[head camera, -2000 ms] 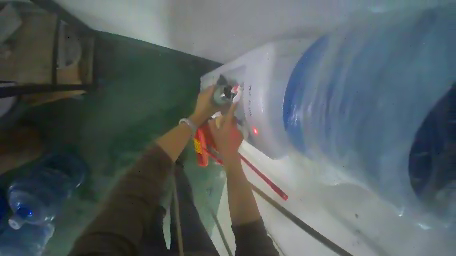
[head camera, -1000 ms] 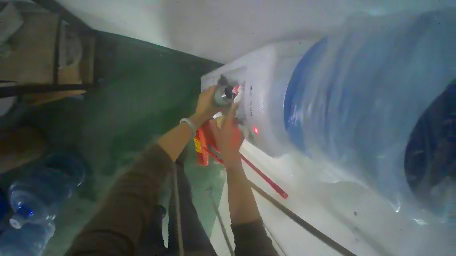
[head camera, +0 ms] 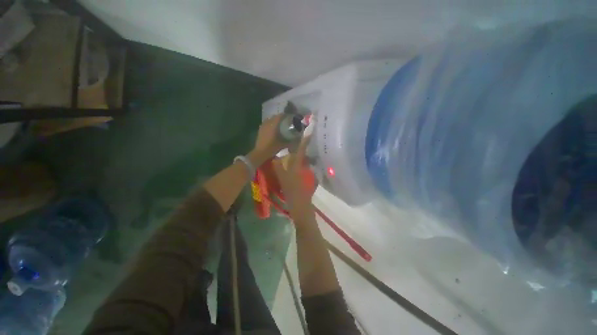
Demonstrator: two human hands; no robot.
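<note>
My left hand [head camera: 268, 139], with a white band at the wrist, is closed around a pale green flask [head camera: 286, 129]. The flask's dark round mouth is at the tap [head camera: 307, 120] of a white water dispenser [head camera: 350, 131]. My right hand [head camera: 296, 171] is beside it, with a finger extended to the tap. Its other fingers look curled, and a small cream patch shows by them, too blurred to identify. The water level inside the flask cannot be seen.
A large blue water bottle [head camera: 452, 144] sits on the dispenser. A red and yellow object [head camera: 260, 196] and thin red stick [head camera: 343, 232] are below my right hand. Spare water bottles [head camera: 49, 252] stand at lower left, cartons [head camera: 46, 62] at upper left.
The view has shifted slightly, so the dispenser bottle shows a little further left and lower. Both hands and the flask stay at the tap.
</note>
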